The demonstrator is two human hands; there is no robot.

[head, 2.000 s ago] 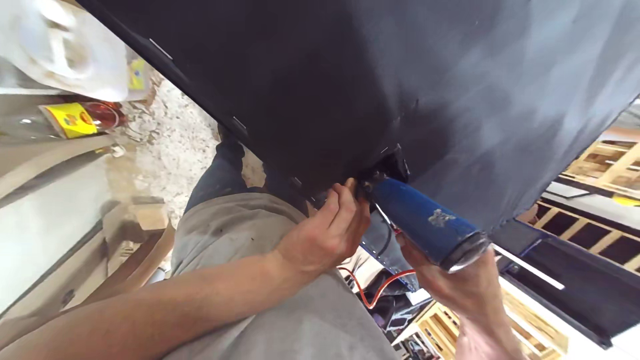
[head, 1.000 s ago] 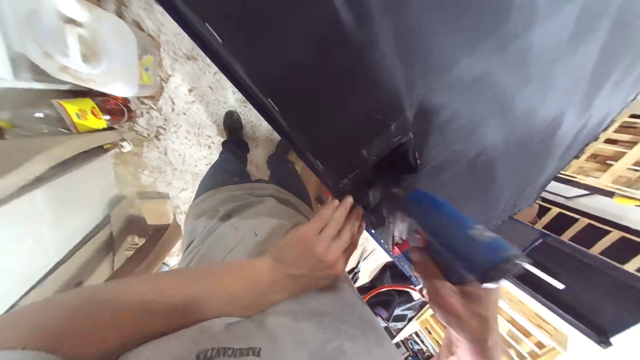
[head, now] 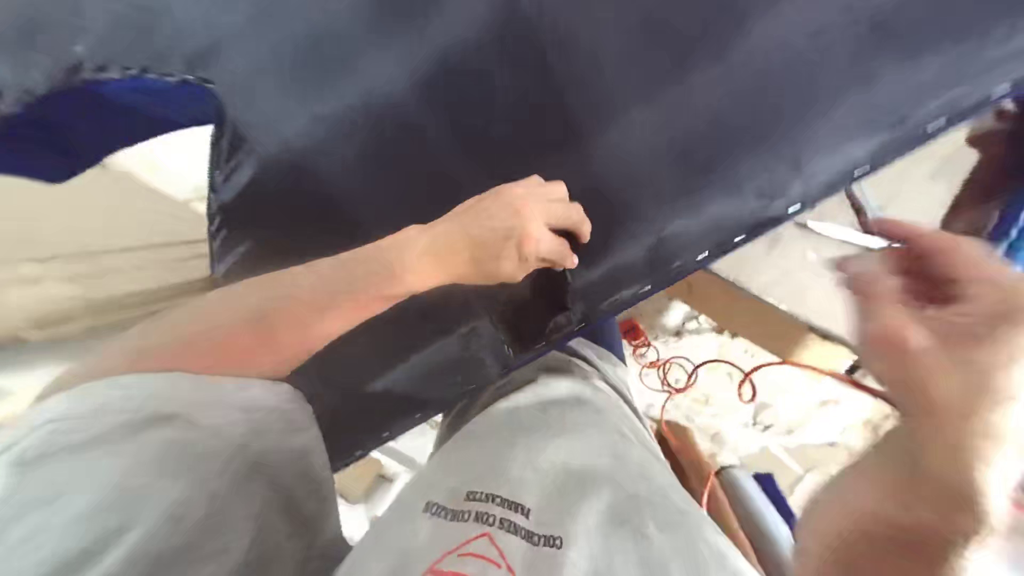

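Dark fabric (head: 680,144) is stretched over a large panel, with a row of staples (head: 794,209) along its lower right edge. My left hand (head: 520,232) pinches the fabric with bent fingers just above a dark opening (head: 540,308) near that edge. Beyond the edge, at the right, my right hand (head: 936,304) is blurred and holds a slim tool with a pale, pointed blade (head: 848,234); its handle is mostly hidden by the fingers. At the far left a larger cutout with a ragged rim shows blue fabric (head: 120,120) behind it.
A coiled red air hose (head: 744,380) runs over the littered floor under the panel's right edge. A wooden board (head: 760,320) lies close by. A grey tube (head: 756,520) is at the lower right. My legs, under a light grey apron (head: 560,464), are against the panel's lower edge.
The blue-bodied tool that was in my right hand is out of view, and that hand now holds a bladed tool. My left hand has moved onto the fabric. The view has swung strongly.
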